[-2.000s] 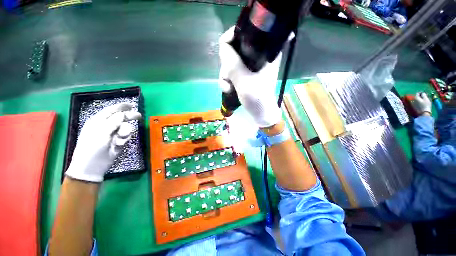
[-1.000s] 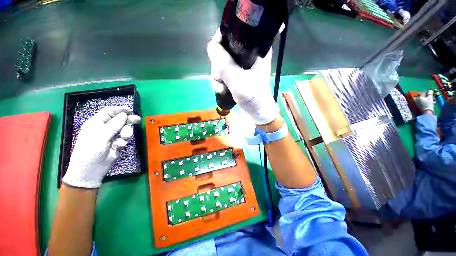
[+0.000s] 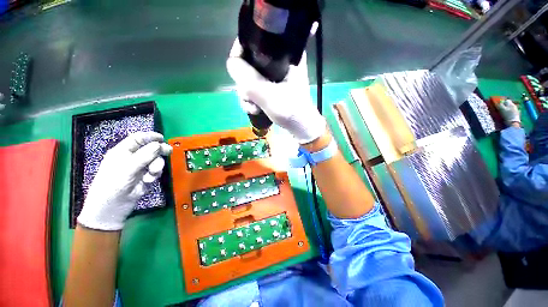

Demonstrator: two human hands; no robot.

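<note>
My right hand (image 3: 279, 99), in a white glove, grips a black electric screwdriver (image 3: 277, 36). Its nose points down at the right end of the top green circuit board (image 3: 225, 154); the bit's contact is too blurred to tell. Three boards lie in the recesses of the orange fixture (image 3: 234, 277). My left hand (image 3: 123, 180), also gloved, is over the right side of the black screw tray (image 3: 114, 111), thumb and fingertips together near the fixture's upper left corner. Whether a screw is between them cannot be made out. A light blue strap (image 3: 323, 153) is round my right wrist.
A red sheet (image 3: 27, 222) lies at the left. Silvery ridged stock (image 3: 447, 186) with tan strips (image 3: 387, 120) is stacked at right, a clear bag (image 3: 462, 75) beyond. A dark green conveyor (image 3: 150, 48) carries a board (image 3: 20, 75). Another person's gloved hand (image 3: 509, 111) is at far right.
The screwdriver and my right hand have shifted left in view, along with the fixture, and remain at the top board's right end. My left fingertips have moved from over the tray towards the fixture's edge.
</note>
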